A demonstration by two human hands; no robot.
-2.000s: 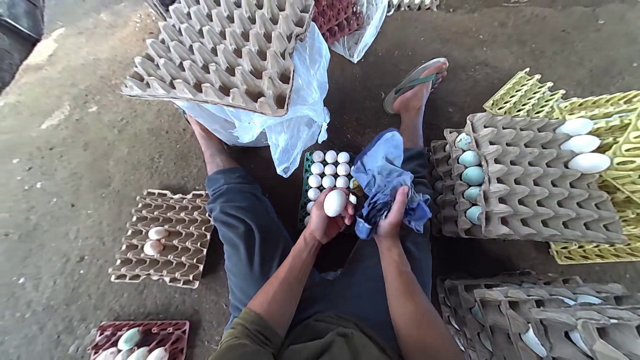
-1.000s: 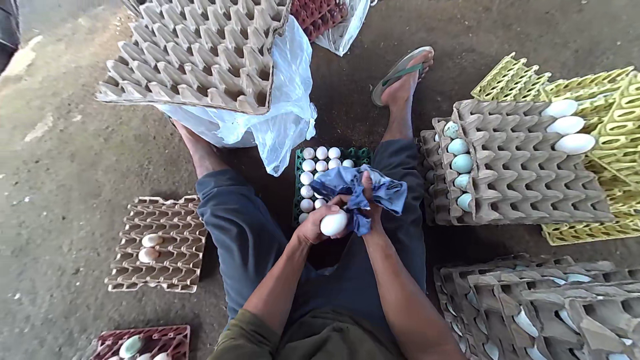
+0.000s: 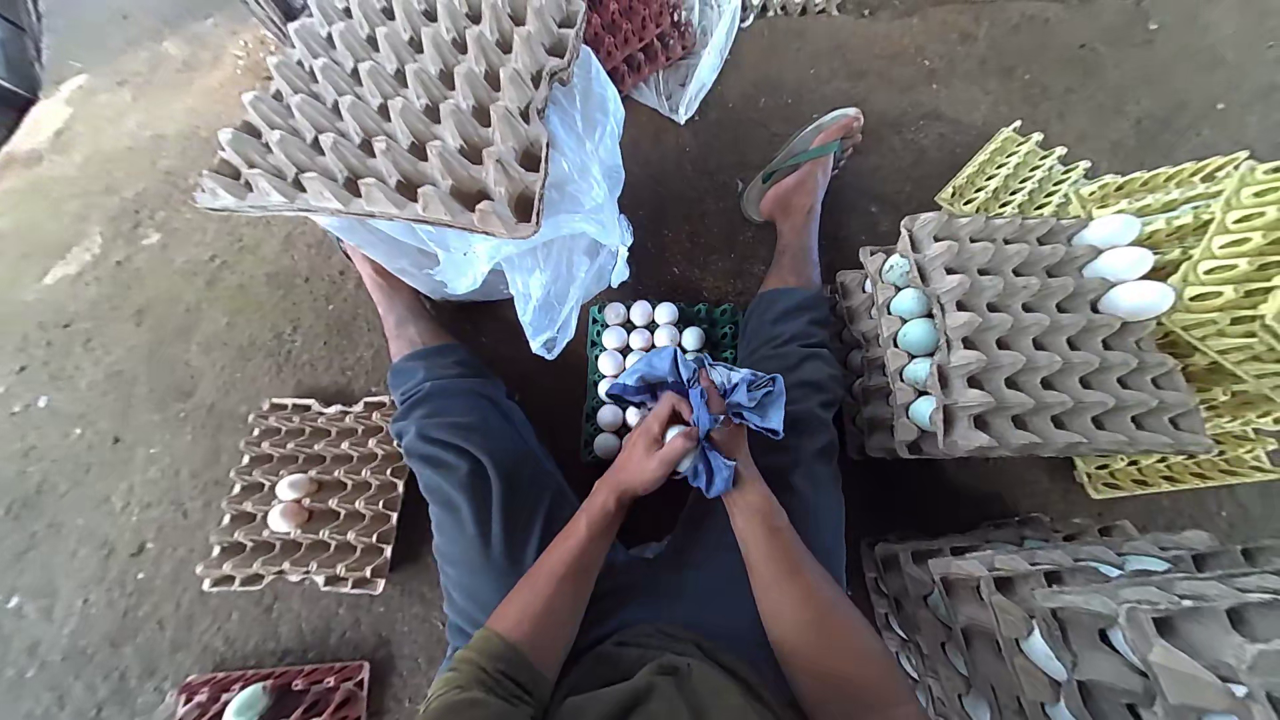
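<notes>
My left hand (image 3: 648, 450) holds a white egg (image 3: 680, 448) just above my lap. Against that egg my right hand (image 3: 728, 440) presses a blue cloth (image 3: 700, 390), which drapes over its fingers and hides part of the egg. Beyond both hands, between my legs, a green plastic egg tray (image 3: 718, 325) holds many white eggs; the cloth and hands cover its near right part.
Stacked pulp egg trays (image 3: 1050, 350) with bluish and white eggs stand right, before yellow plastic trays (image 3: 1220, 280). More pulp trays (image 3: 1050, 600) lie near right, one (image 3: 320, 450) left with two eggs. A red tray (image 3: 330, 690) is lower left. Upper left, a tray stack (image 3: 400, 110) rests on a plastic bag (image 3: 570, 200).
The cloth and the egg have come together, and my left hand's fingers now wrap more of the egg, which showed more fully before.
</notes>
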